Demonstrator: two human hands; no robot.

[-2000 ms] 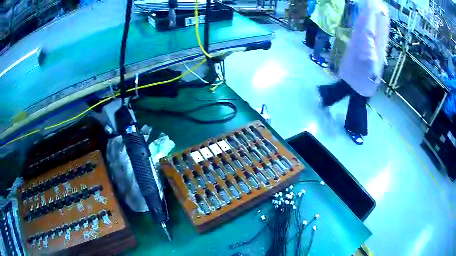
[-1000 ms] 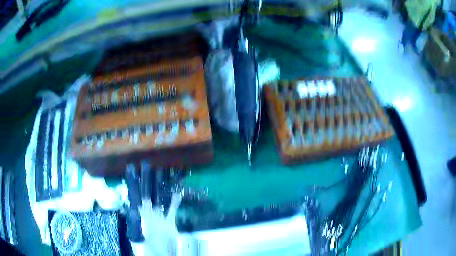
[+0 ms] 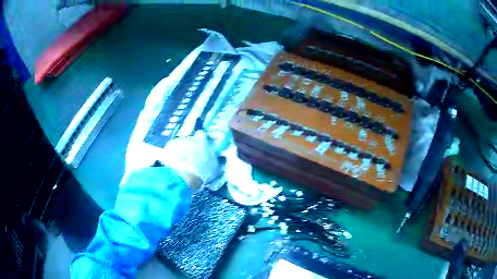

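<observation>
My left hand (image 3: 191,157), in a white glove with a blue sleeve, reaches over the near end of a dark slotted strip plate (image 3: 184,98) and a long pale bar (image 3: 210,92) beside it. Both lie on white plastic (image 3: 143,143). A dark fingertip touches or hovers at the bar's near end; whether the fingers grip it is unclear. The screw tray (image 3: 202,231), full of tiny silvery pieces, lies below the wrist. At the bottom edge, a bright white surface (image 3: 297,271) of the jig area is cut off. My right hand is not in view.
A thick bakelite tray stack (image 3: 321,128) with rows of transistors stands right of the hand. Lead wires (image 3: 305,218) lie before it. An electric screwdriver (image 3: 430,163) and loading plate (image 3: 442,218) are at right. Ribbed bars (image 3: 90,122) and a red object (image 3: 79,43) are at left.
The view has swung left, so the stack and screwdriver sit further right. My left gloved hand and blue sleeve have come into view over the strip plate. The walking person is out of view.
</observation>
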